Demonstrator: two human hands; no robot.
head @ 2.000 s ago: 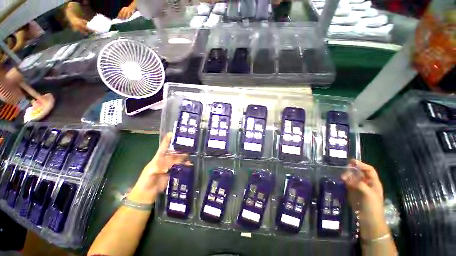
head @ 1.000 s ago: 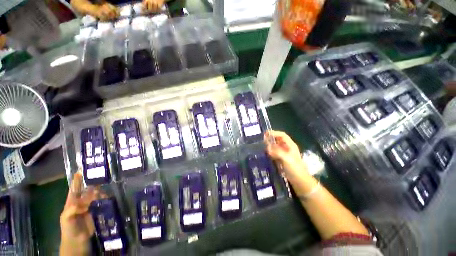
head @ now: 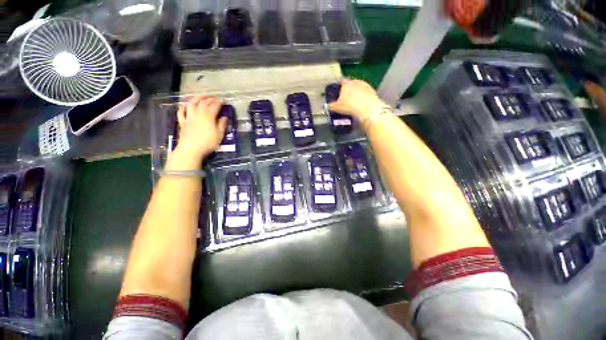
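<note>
A clear blister tray (head: 266, 157) lies on the dark green bench, holding two rows of purple-blue keypad phones (head: 284, 190), backs up with white labels. My left hand (head: 199, 126) is over the back-left corner of the tray, fingers bent, partly covering the phones there; its fingertips' contact is hard to tell. My right hand (head: 357, 99) has thumb and fingers around the upper part of the back-right phone (head: 342, 123), which still sits in its pocket. My left forearm hides the tray's left end.
A tall stack of phone trays (head: 458, 149) stands at right. Another phone tray (head: 56, 265) is at left. A white fan (head: 66, 63), a smartphone (head: 100, 109) and a dotted card (head: 53, 135) are at back left. A far tray (head: 266, 58) lies beyond, beside a grey post (head: 415, 56).
The main tray, held at its sides before, is now farther back and lower on the bench. Both hands have moved from its side edges to its back row. The camera view has shifted too.
</note>
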